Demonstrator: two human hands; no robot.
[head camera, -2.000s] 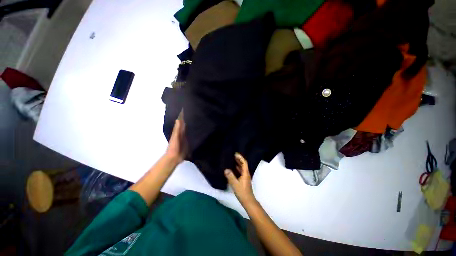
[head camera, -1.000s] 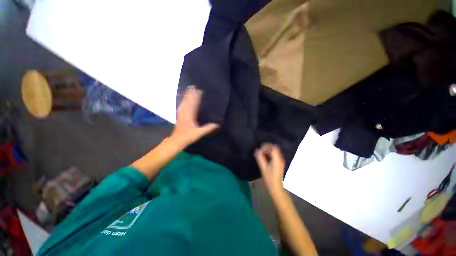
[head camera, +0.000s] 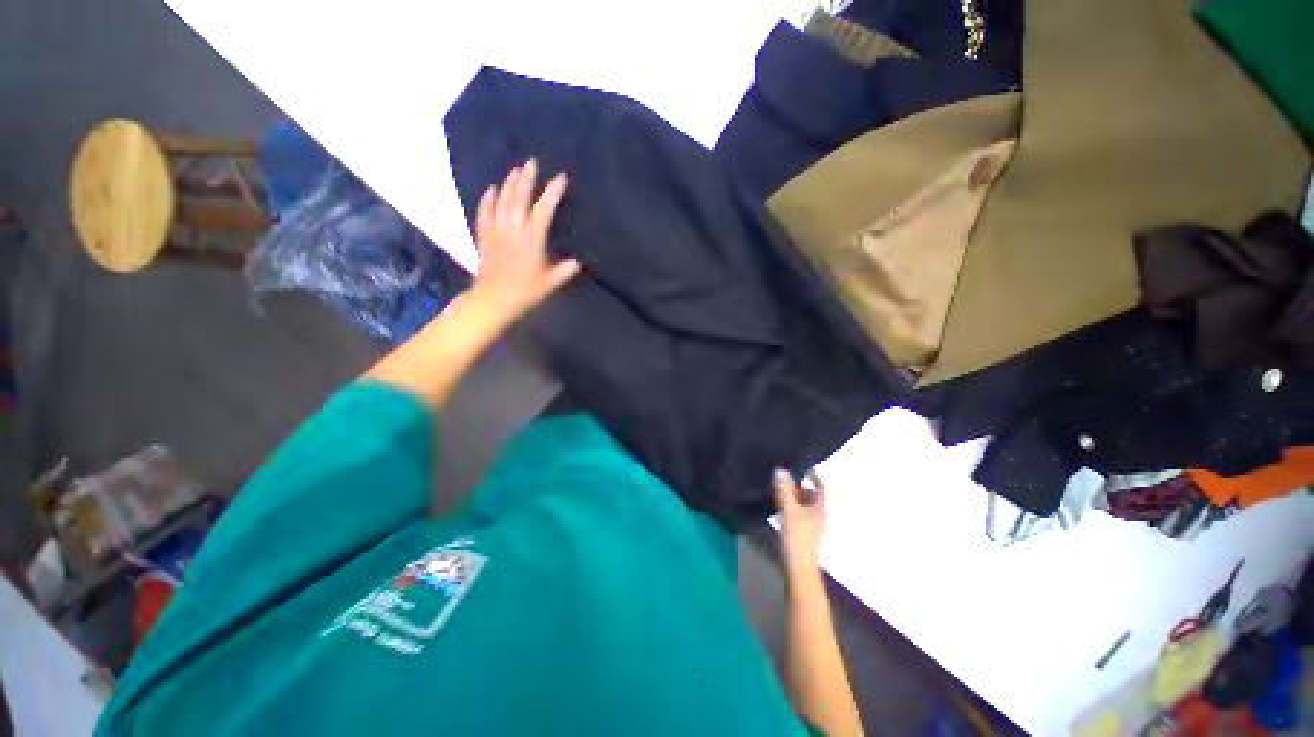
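A black garment (head camera: 663, 274) lies spread over the near edge of the white table (head camera: 951, 576), partly hanging down in front of me. My left hand (head camera: 519, 238) rests flat on its left part with the fingers spread. My right hand (head camera: 800, 504) is at the garment's lower right corner, with thumb and fingertips close together at the cloth's edge. Whether cloth is pinched between them is hard to tell.
A khaki garment (head camera: 1138, 159) lies to the right, beside black garments with shiny buttons (head camera: 1038, 454). An orange garment (head camera: 1254, 482) and scissors (head camera: 1208, 602) are at the right. A wooden stool (head camera: 123, 196) and blue plastic bag (head camera: 339, 245) are on the left.
The black garment has come off the pile towards me and lies flatter, uncovering the khaki garment. My left hand has moved up and left onto it. The view has turned left.
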